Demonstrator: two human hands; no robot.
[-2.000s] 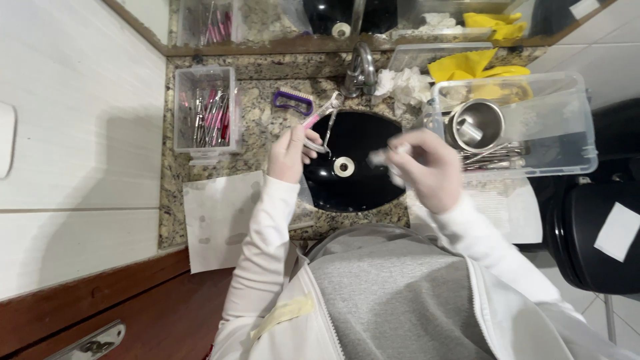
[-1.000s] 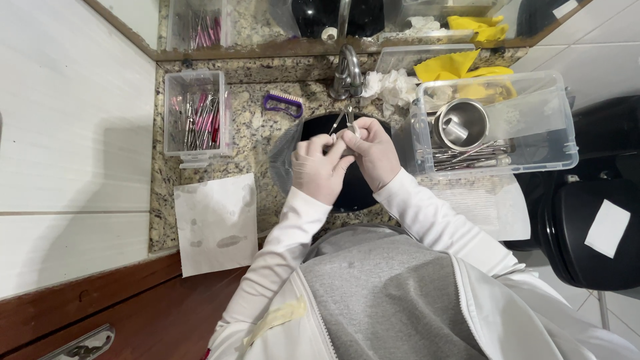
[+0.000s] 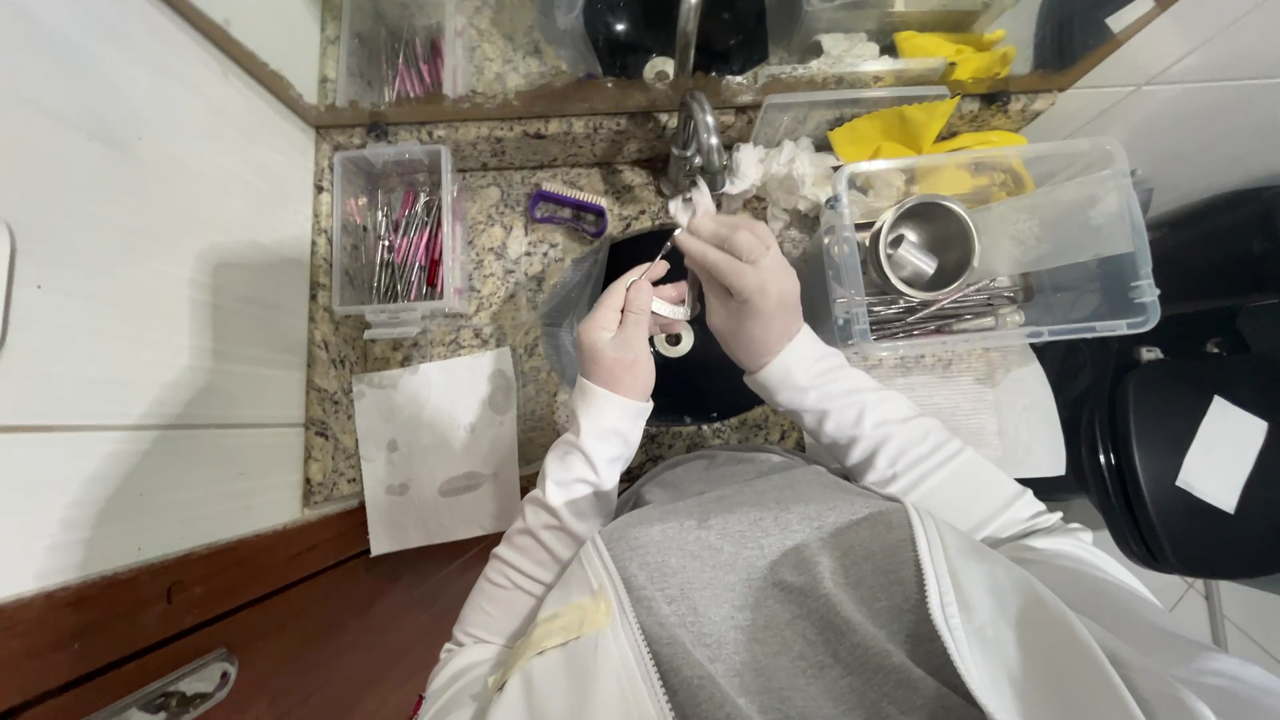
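Observation:
My left hand (image 3: pixel 622 335) holds a thin metal instrument (image 3: pixel 657 262) over the black sink basin (image 3: pixel 715 385). A curved whitish part (image 3: pixel 672 309), perhaps the instrument's other arm or a ruler-like strip, shows at its fingers. My right hand (image 3: pixel 745 285) pinches a piece of white tissue (image 3: pixel 692 205) at the instrument's upper end, just below the faucet (image 3: pixel 697 140). Its fingers partly hide the tip. Both hands look gloved.
On the left stand a clear plastic box (image 3: pixel 340 230) of pink and metal instruments, a purple brush (image 3: pixel 568 211) and a stained paper sheet (image 3: pixel 437 450). At right, a clear bin (image 3: pixel 1085 335) holds a steel cup (image 3: pixel 925 245) and metal instruments. Crumpled tissue (image 3: pixel 795 180) and yellow cloth (image 3: pixel 890 130) lie behind.
My hands were close together around the instrument a second ago; now my right hand is at its upper end with the tissue plainly showing. Two seconds ago they were farther apart.

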